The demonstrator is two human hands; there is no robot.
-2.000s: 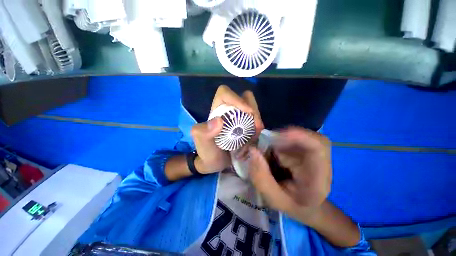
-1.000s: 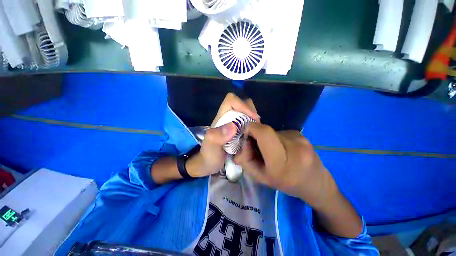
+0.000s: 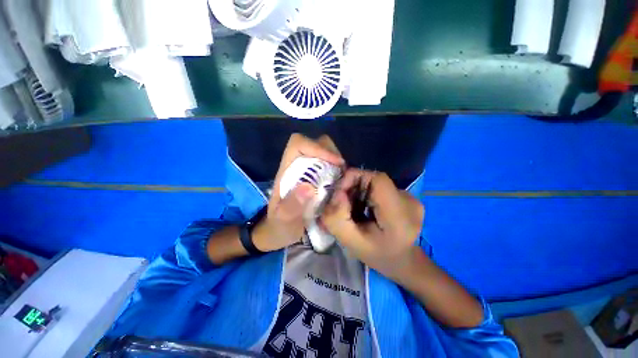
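Observation:
My left hand holds a white fan shell over the lap, its slotted round head facing up and tilted. The thumb lies on the grille and the lower end of the shell sticks out below the fingers. My right hand is curled at the right edge of the shell, slightly blurred. Something dark and thin shows between its fingers, mostly hidden; I cannot tell what it is.
The green bench runs across the top. It carries heaped white shells, a grille head at its edge, white strips and an orange tool at right. A white box is lower left, a cardboard box lower right.
My right hand has come in against the shell's right side. The shell has tilted, so its grille shows less fully. The bench parts have shifted left in view, and the orange tool has come into view.

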